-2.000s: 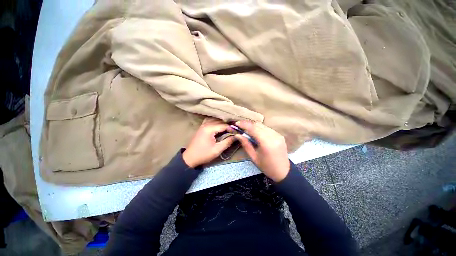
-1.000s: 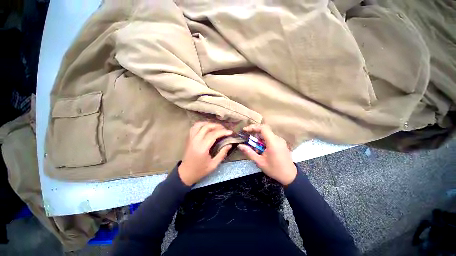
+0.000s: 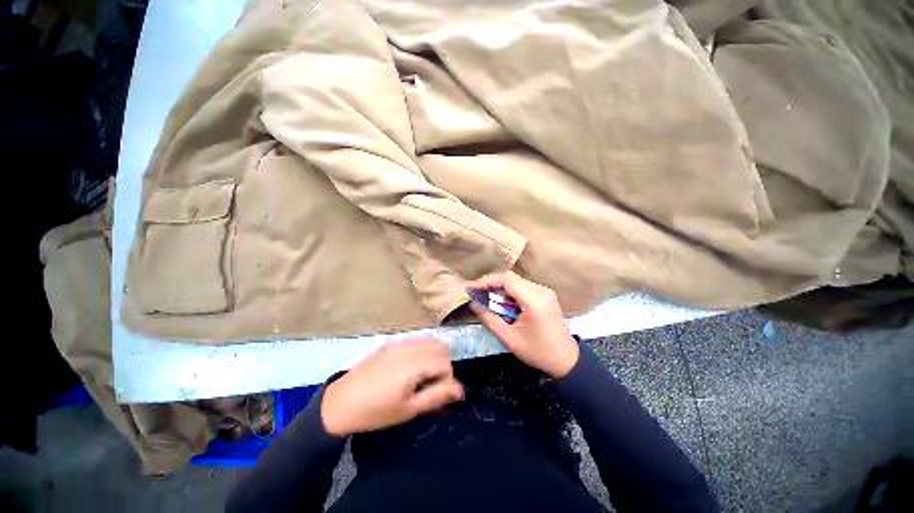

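Note:
A tan jacket point(image 3: 321, 250) is spread over the table, with its sleeve point(image 3: 351, 150) lying slantwise across the body. The cuff point(image 3: 456, 299) lies at the table's near edge, with a dark opening. My right hand point(image 3: 529, 319) is at the cuff and holds small thread snips point(image 3: 498, 304) with a dark tip pointing left at the cuff. My left hand point(image 3: 396, 386) is off the jacket, over the table edge and my lap. It is blurred with fingers curled, and I cannot tell if it holds anything.
The pale-blue tabletop point(image 3: 251, 366) shows along the near edge. A flap pocket point(image 3: 186, 246) is at the jacket's left. More tan garments hang at the lower left point(image 3: 85, 311) over a blue crate point(image 3: 236, 453) and lie at the far right. The speckled floor point(image 3: 742, 391) is at the right.
My left hand has let go of the cuff and moved down and left towards my lap. My right hand stays near the cuff with the snips. The view has shifted slightly.

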